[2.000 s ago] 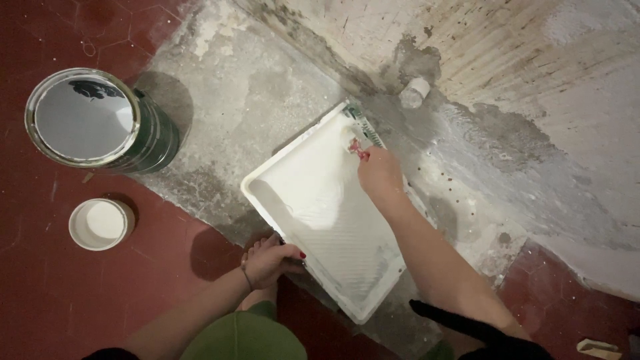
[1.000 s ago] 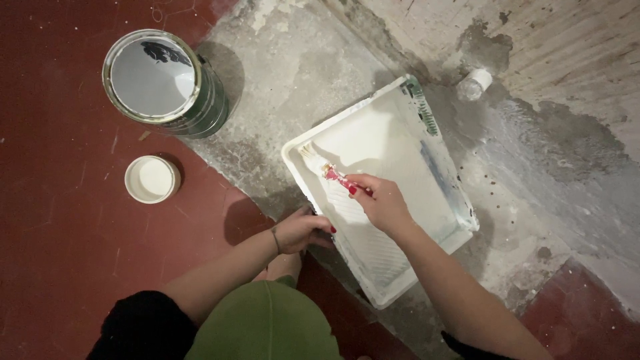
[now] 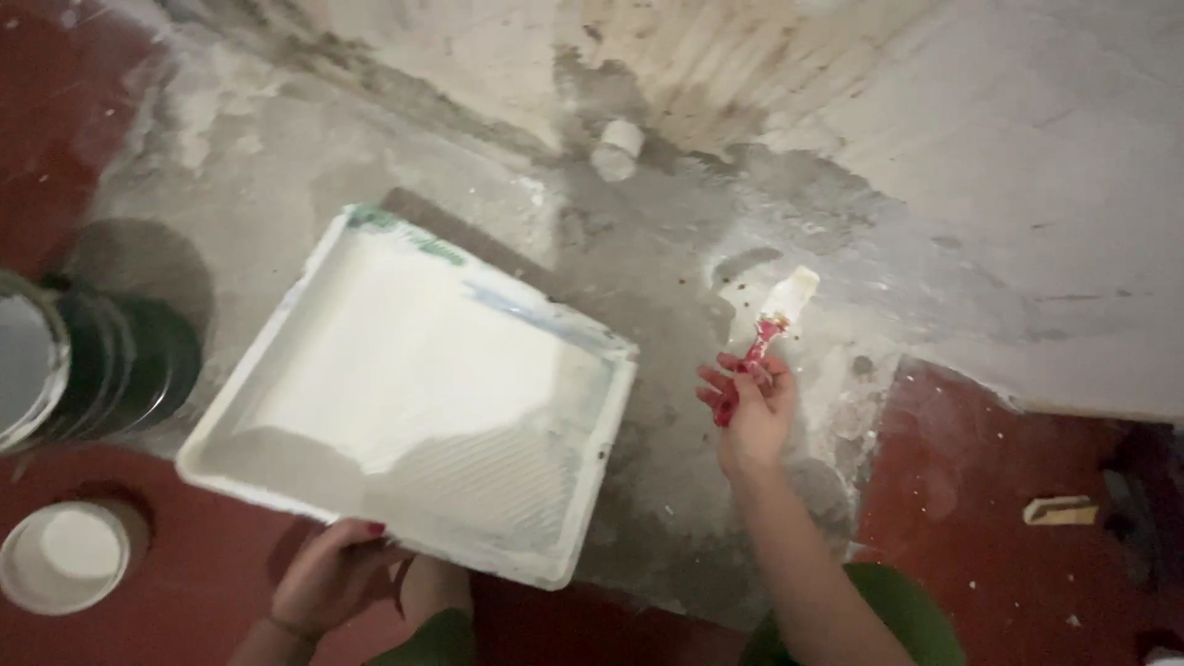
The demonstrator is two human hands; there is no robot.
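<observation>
My left hand [image 3: 338, 573] grips the near edge of a white plastic paint tray [image 3: 606, 462], thumb over the rim; its fingers are partly hidden beneath. White paint [image 3: 416, 342] covers much of the tray, and ridges show at its lower right. To the right of the tray, my right hand [image 3: 754, 402] holds a paintbrush [image 3: 763, 342] by its red, paint-smeared handle. The white-coated bristles point away from me, over the pale patch near the wall's foot; whether they touch the surface cannot be told.
A large dark green paint can [image 3: 129, 361] stands at left, with a small white tub [image 3: 65, 560] nearer me. A white pipe stub [image 3: 618, 151] protrudes by the stained wall [image 3: 1017, 213]. A small pale object [image 3: 1061, 511] lies on the red floor [image 3: 962, 462] at right.
The brush, over the tray a second ago, is now to the right of it in my right hand. The tray has moved left relative to the pipe stub, with my left hand at its edge.
</observation>
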